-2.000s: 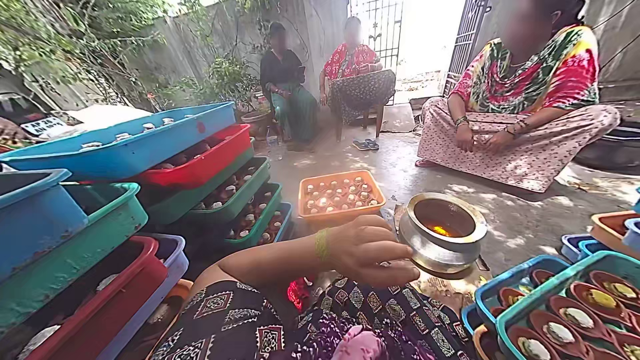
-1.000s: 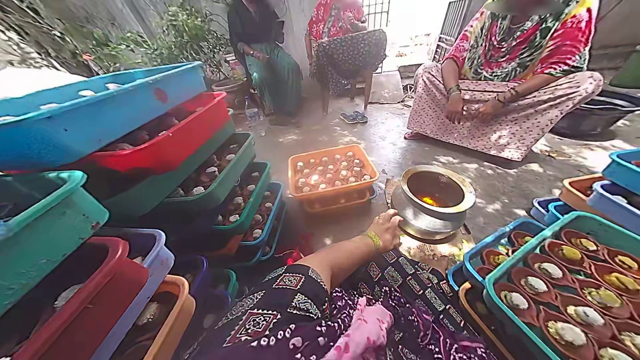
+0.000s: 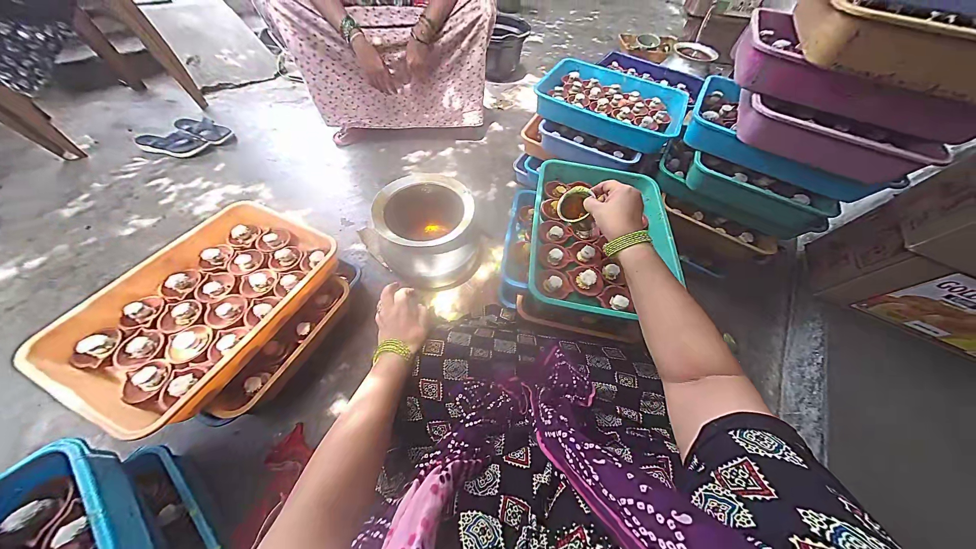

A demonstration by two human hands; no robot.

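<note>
My right hand (image 3: 616, 207) grips a small metal cup (image 3: 576, 204) above the far part of a teal plastic tray (image 3: 669, 229). Small clay lamps with white wicks (image 3: 586, 279) fill that tray, and some hold yellowish liquid. A round metal pot (image 3: 424, 255) with amber liquid inside stands on the ground to the left of the tray. Just in front of the pot is my left hand (image 3: 402, 316), its fingers curled; whether it holds anything cannot be made out. An orange plastic tray (image 3: 72, 324) with more clay lamps lies to the left, stacked on another tray.
Stacked trays of lamps rise at the right, with a blue tray (image 3: 610, 130) and a purple tray (image 3: 839, 137) among them. Cardboard boxes (image 3: 877, 252) stand at the right edge. Blue trays (image 3: 95, 488) are at the lower left. Another person's hands (image 3: 396, 65) rest beyond the pot, near sandals (image 3: 183, 139).
The view has swung right and down. My right hand with the metal cup has come into sight over the teal tray. My left hand remains near the pot.
</note>
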